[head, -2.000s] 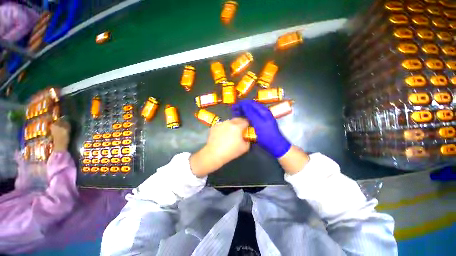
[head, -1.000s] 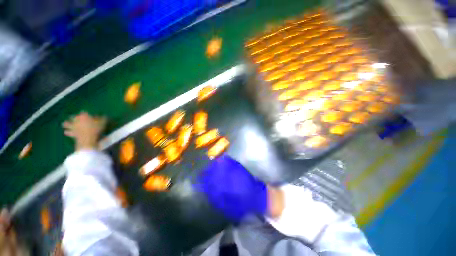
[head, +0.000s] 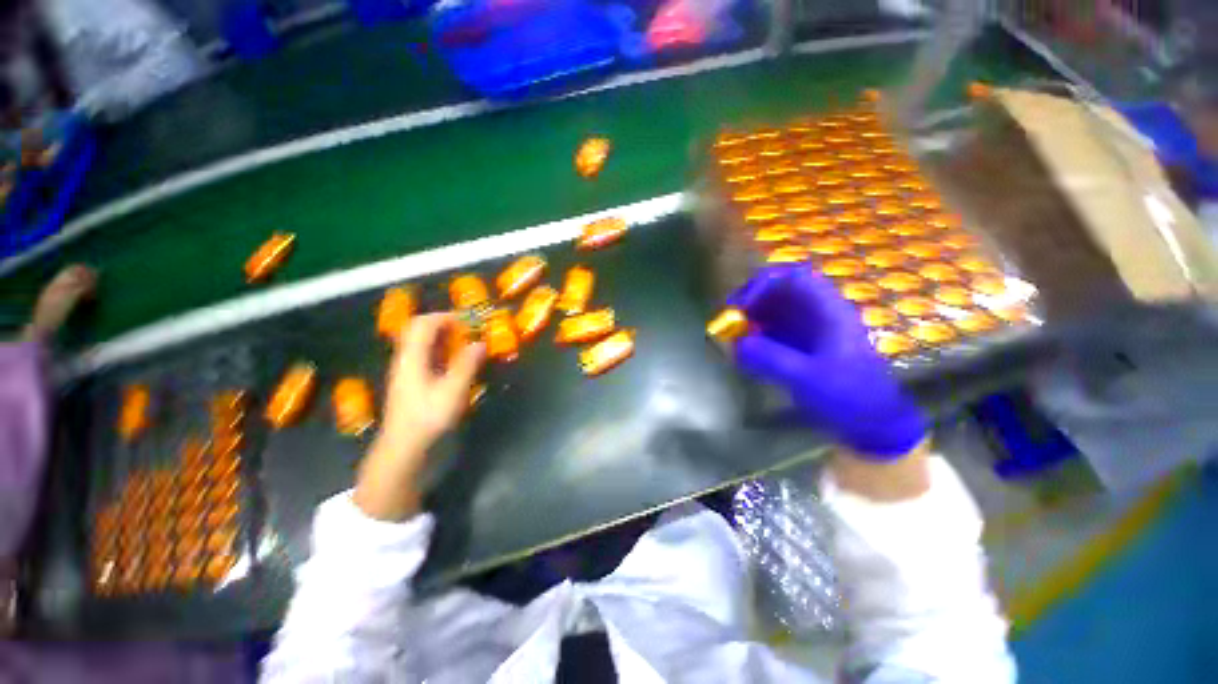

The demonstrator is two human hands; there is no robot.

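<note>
My left hand (head: 425, 388), bare, is at the left side of a cluster of orange components (head: 536, 313) on the dark bench. Its thumb and fingertips are around an orange part; blur hides whether they grip it. My right hand (head: 831, 358), in a purple-blue glove, pinches one orange component (head: 728, 325) between thumb and fingers, above the bench beside the stacked filled trays (head: 855, 221). Two loose components (head: 291, 396) lie left of my left hand. A blister tray (head: 167, 515) at the left holds many upright parts and one lying on top.
The green conveyor (head: 441, 201) carries scattered orange parts beyond a white rail (head: 387, 274). Blue bins (head: 528, 47) stand across the line. A cardboard box (head: 1109, 201) is beyond the tray stack. Empty blister trays (head: 788, 555) are below the bench edge. A coworker's hand (head: 63, 297) is at far left.
The view has turned. My left hand has moved from over the conveyor to the cluster. My right hand has moved right to the tray stack, and a component now shows in its fingers.
</note>
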